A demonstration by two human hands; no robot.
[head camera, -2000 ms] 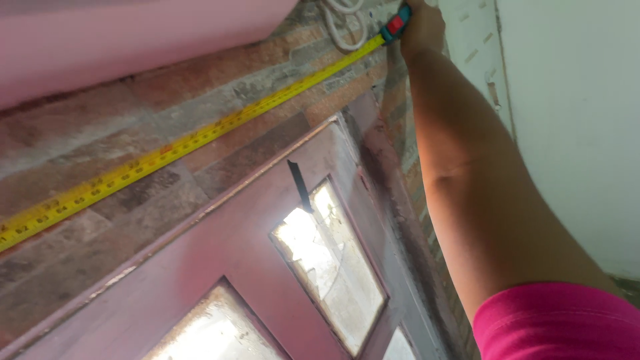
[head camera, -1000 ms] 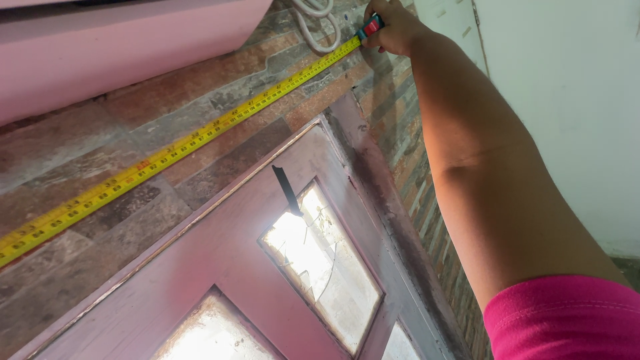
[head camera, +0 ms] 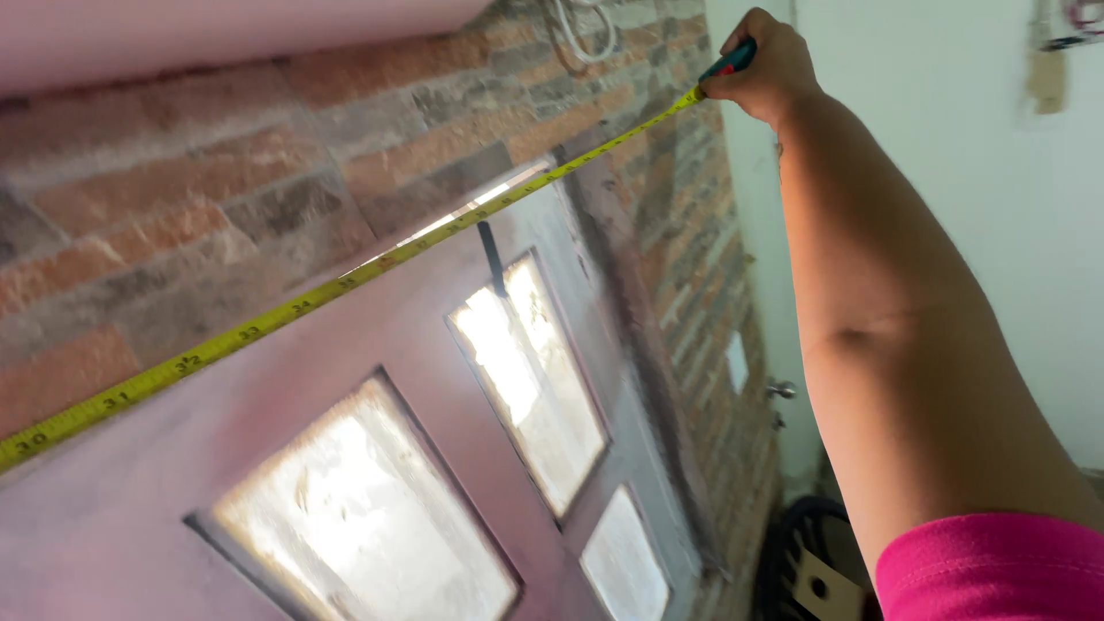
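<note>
My right hand, on an outstretched arm with a pink sleeve, holds the dark green and red case of a tape measure at the upper right. From the case, the yellow tape blade runs down to the left edge of the view, crossing in front of the top of a pinkish door with glass panes. Numbers in the thirties show on its near part. The blade's far end is out of view, and so is my left hand. A strip of black tape sticks to the door above one pane.
Stone-look cladding covers the wall around the door. A pink casing juts out at the top left, and a white cable loop hangs nearby. To the right are a pale door with a metal knob and a black round object below.
The tape blade ran along the cladding above the door; now it crosses the door's top. My right hand, still on the case, has moved down relative to the cable and away from the wall.
</note>
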